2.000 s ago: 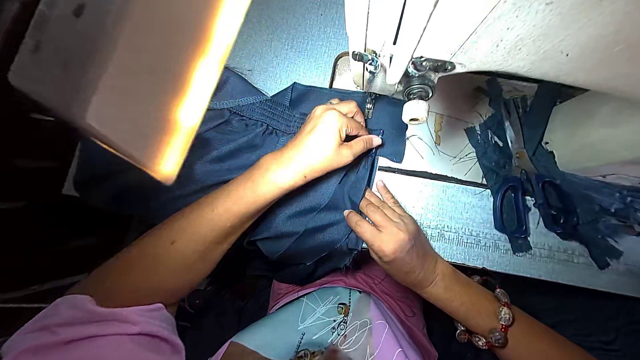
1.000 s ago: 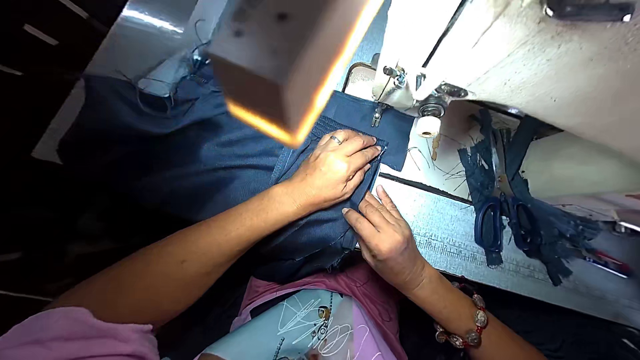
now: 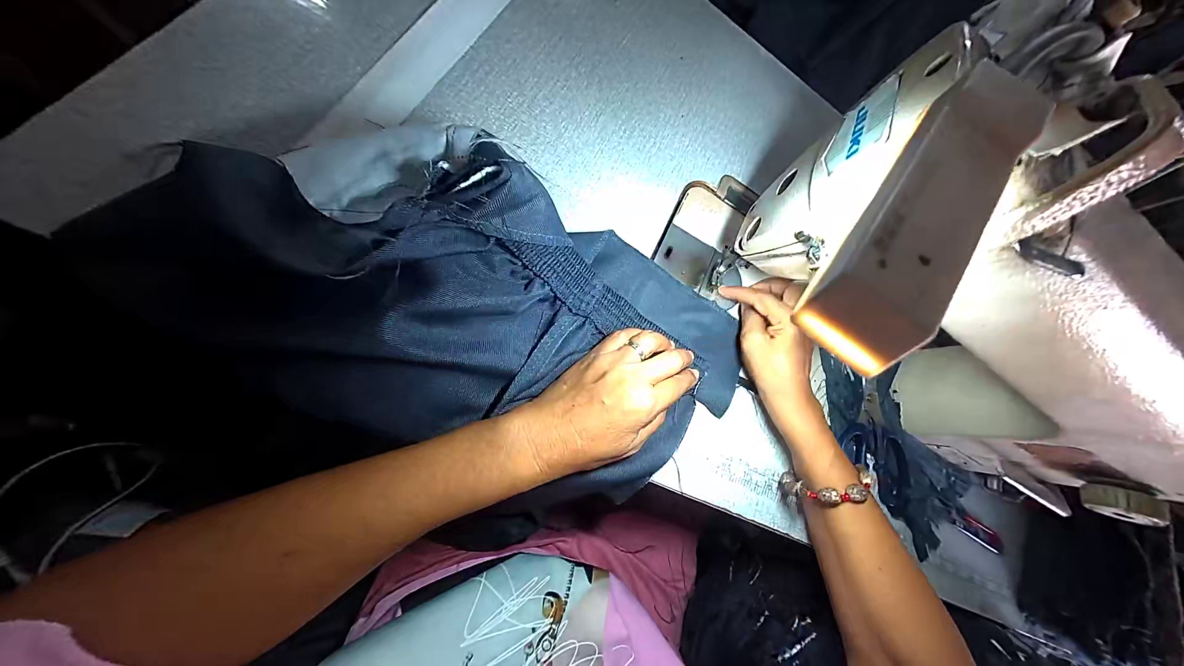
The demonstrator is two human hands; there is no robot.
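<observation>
A navy garment with a gathered elastic waistband is spread over the left of the sewing machine bed. My left hand, with a ring on one finger, grips the waistband near its right end, fingers curled on the cloth. A flat navy flap reaches past it toward the needle area. My right hand, a beaded bracelet on its wrist, is at the presser foot. Its index finger points at the foot; the other fingers are partly hidden by the machine's lamp cover. Whether it pinches anything cannot be told.
The white sewing machine head and its lit lamp cover stand at the right. Blue-handled scissors lie on navy scraps right of my wrist. The metal table extends behind the garment. Pale fabric lies at the back left.
My right hand has left the garment's edge near my left hand and moved up to the presser foot. My left hand stays on the cloth. The view has turned and shifted widely.
</observation>
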